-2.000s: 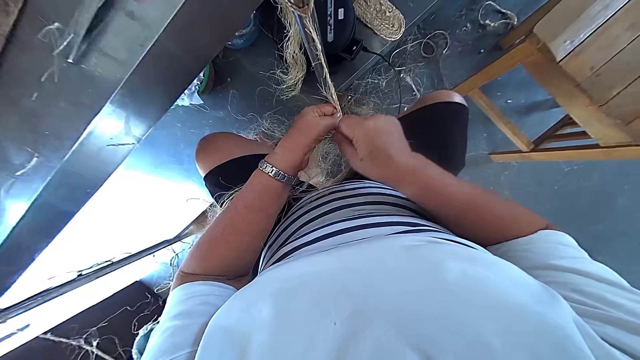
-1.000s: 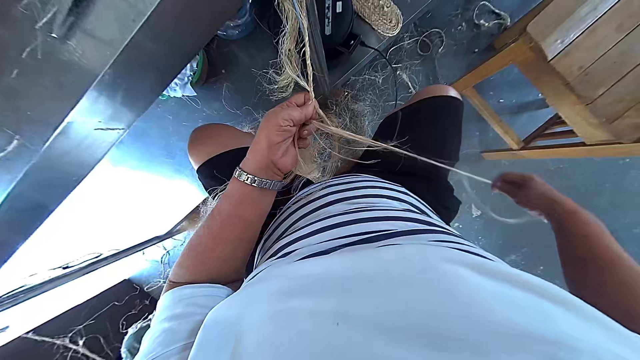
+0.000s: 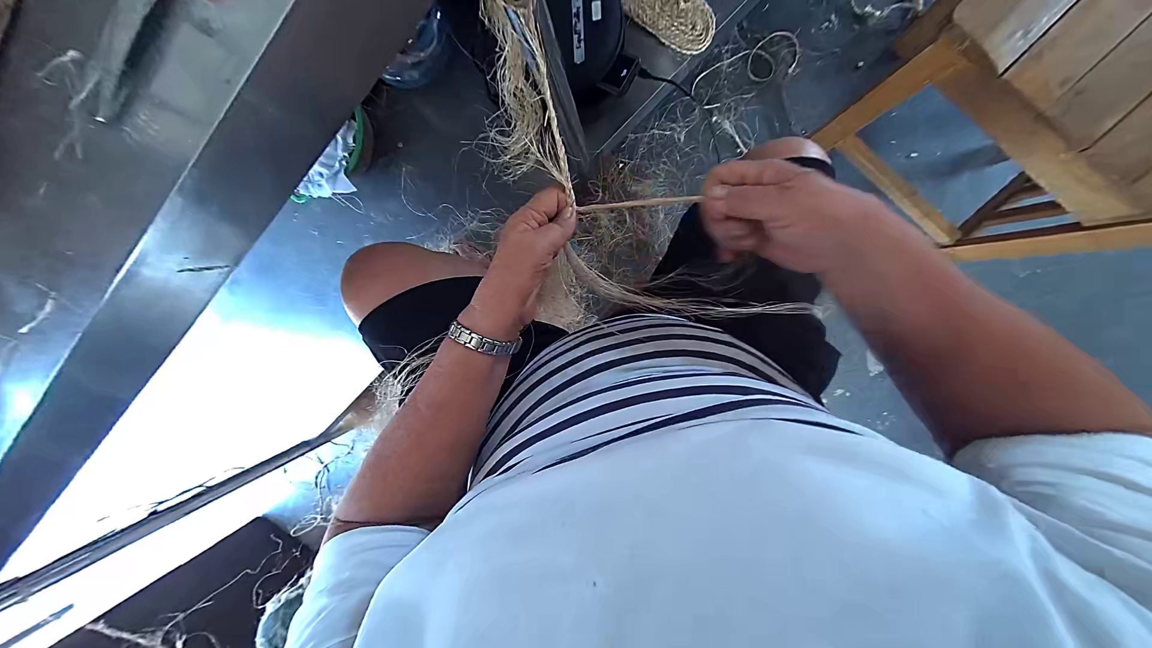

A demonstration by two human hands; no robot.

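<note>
My left hand (image 3: 537, 236), with a metal-banded watch at its wrist, pinches the lower end of a braided natural-fiber cord (image 3: 551, 117) that runs up past the edge of a dark surface. From this grip a thin twisted fiber strand (image 3: 639, 203) stretches to the right, taut, into the closed fingers of my right hand (image 3: 765, 211). A second, loose bundle of fibers (image 3: 630, 290) hangs from below my left hand and trails right across my lap. Frayed fibers (image 3: 522, 126) stick out along the left of the cord.
A large metal surface (image 3: 171, 216) fills the left side. At the upper right stands a wooden stool or bench (image 3: 999, 117). Ahead are a black device (image 3: 589, 40) with a cable and a coiled braided fiber piece (image 3: 675, 20). Loose fibers litter the floor (image 3: 432, 135).
My right hand, far out to the right a second ago with a long strand, is back nearer my left hand. My left hand keeps its grip at the cord.
</note>
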